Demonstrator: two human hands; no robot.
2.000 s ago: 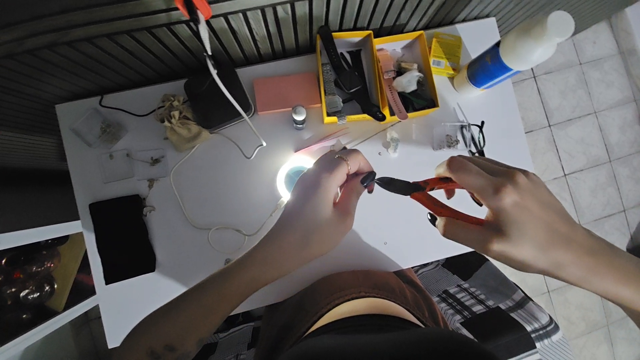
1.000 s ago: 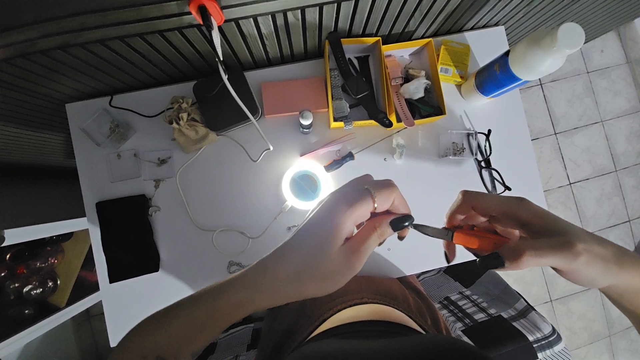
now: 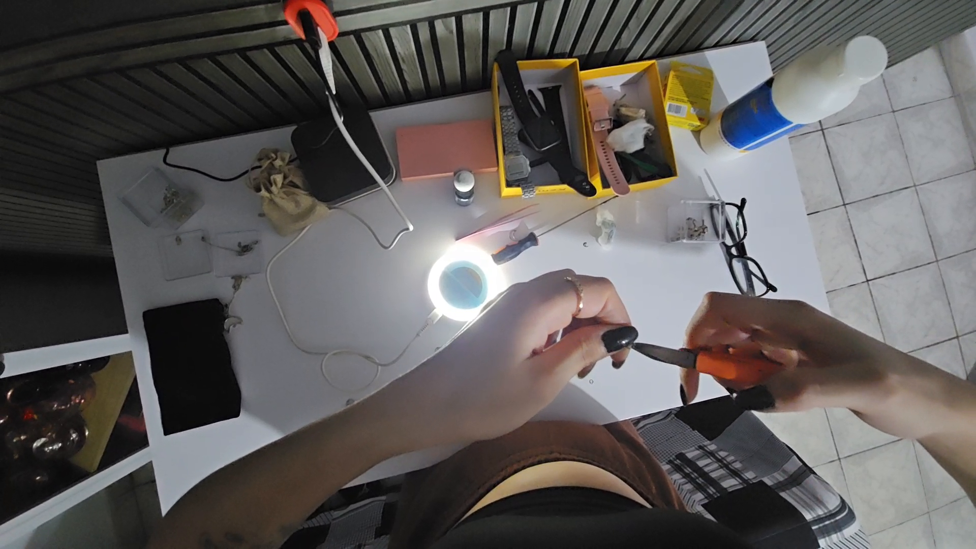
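Note:
My right hand (image 3: pixel 785 354) is closed around the orange handles of a pair of pliers (image 3: pixel 736 367), whose dark narrow jaws point left. Their tips meet the fingertips of my left hand (image 3: pixel 557 343), where thumb and fingers are pinched together around something too small to make out. A thin pale piece shows between the fingers of that hand. Just behind it, on the white table, a lit ring lamp (image 3: pixel 463 282) glows beside a blue-handled tool with a thin shaft (image 3: pixel 517 248).
Yellow boxes with watches (image 3: pixel 499 164) stand at the back, near a white-and-blue bottle (image 3: pixel 751 118). Eyeglasses (image 3: pixel 741 248) and a small clear box (image 3: pixel 695 221) lie at the right. On the left are a black pouch (image 3: pixel 191 366), a cloth bag (image 3: pixel 282 191) and a white cable (image 3: pixel 278 305).
Two seconds ago the plier handles were spread apart; now they are closer together in my right hand. Both hands sit lower, farther from the back boxes.

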